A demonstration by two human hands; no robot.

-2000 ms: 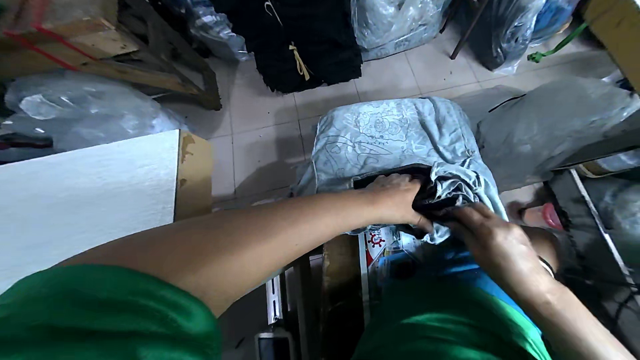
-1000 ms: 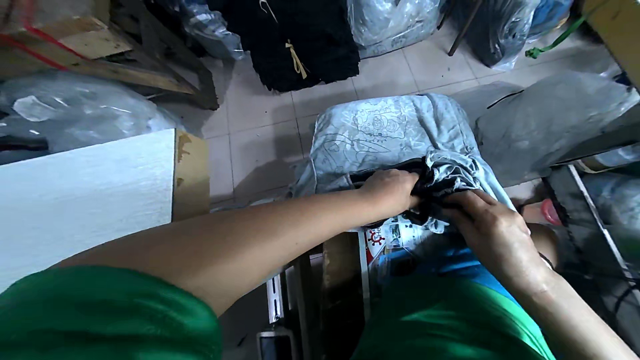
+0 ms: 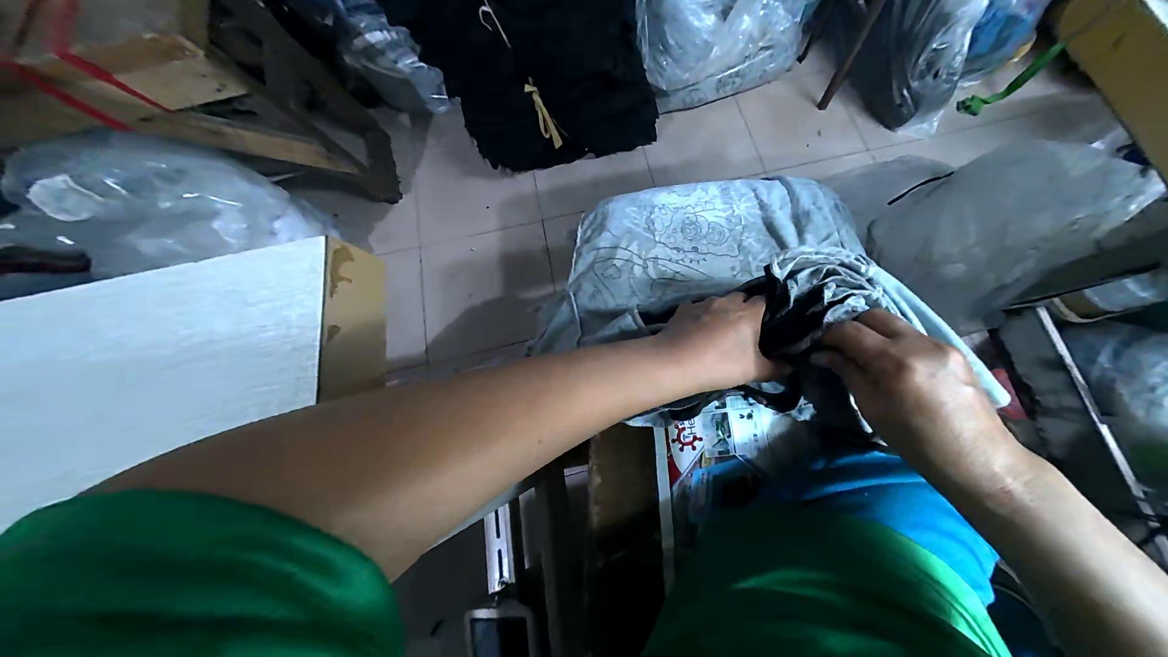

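Note:
A pale grey-blue printed cloth is draped over a bulky form in front of me, its near edge gathered with black fabric. My left hand reaches in at the gathered part, its fingertips hidden in the folds, so its grip is unclear. Just to the right, my right hand pinches the bunched black and grey fabric between thumb and fingers. Below the cloth, a printed sheet with a red emblem and small pictures shows above my lap.
A white-topped board lies at the left, near a wooden frame. Beyond the cloth is a stack of black fabric with a yellow tie. Filled plastic bags stand at the right, and another bag at the left.
My hands have shifted slightly at the gathered edge, and the bunched folds have changed shape. The draped cloth stays in place.

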